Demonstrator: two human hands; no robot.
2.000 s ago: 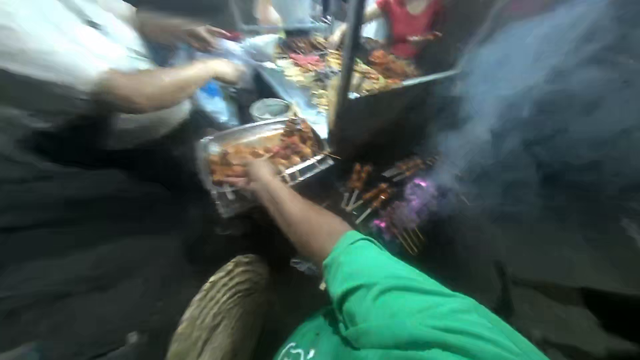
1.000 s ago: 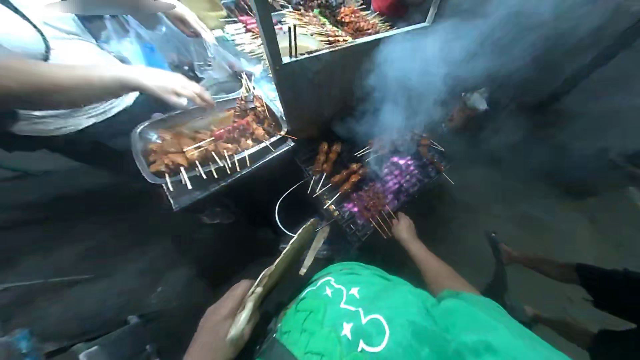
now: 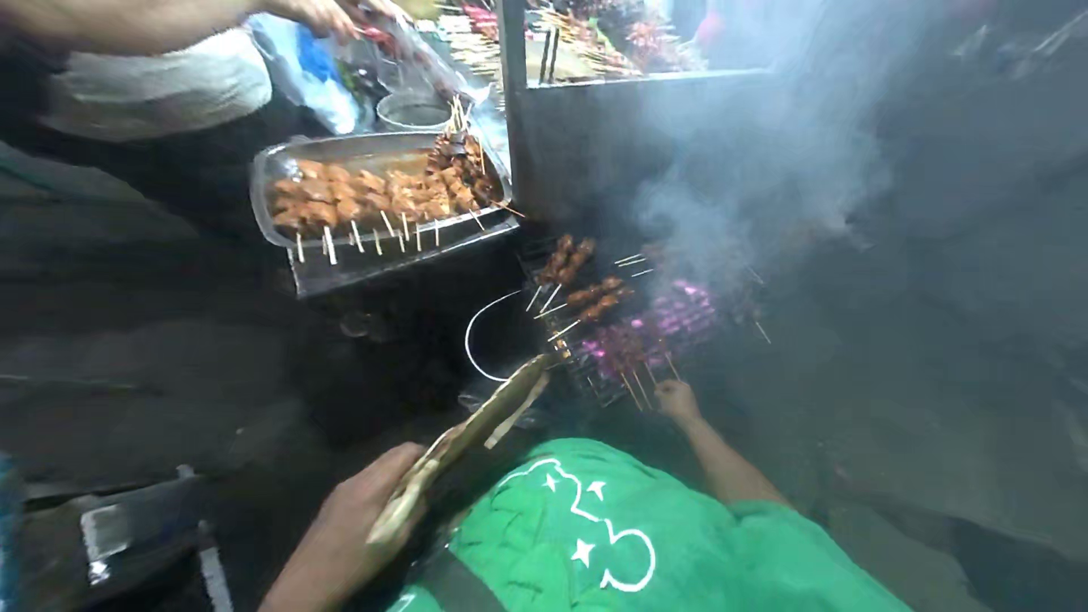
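My left hand (image 3: 374, 501) grips a woven hand fan (image 3: 467, 442), seen nearly edge-on, its tip pointing to the grill. At the near edge of the charcoal grill (image 3: 608, 387), my right hand (image 3: 677, 401) is closed at the stick ends of meat skewers (image 3: 625, 353). Purple-pink glowing coals (image 3: 680, 310) show behind them. Other browned skewers (image 3: 599, 297) lie on the grill's left side. Smoke hides its far right part.
A clear plastic tray (image 3: 265, 208) of sauced meat skewers (image 3: 357, 195) stands left of the grill, beside a metal panel (image 3: 586, 157). Another person's hands (image 3: 327, 17) hold a plastic bag (image 3: 408, 51) at top left. More skewers (image 3: 586, 42) lie on a stall behind the panel.
An arm in a green sleeve reached into the tray two seconds ago; my right hand is now at the grill. The other person's hands have moved up, away from the tray.
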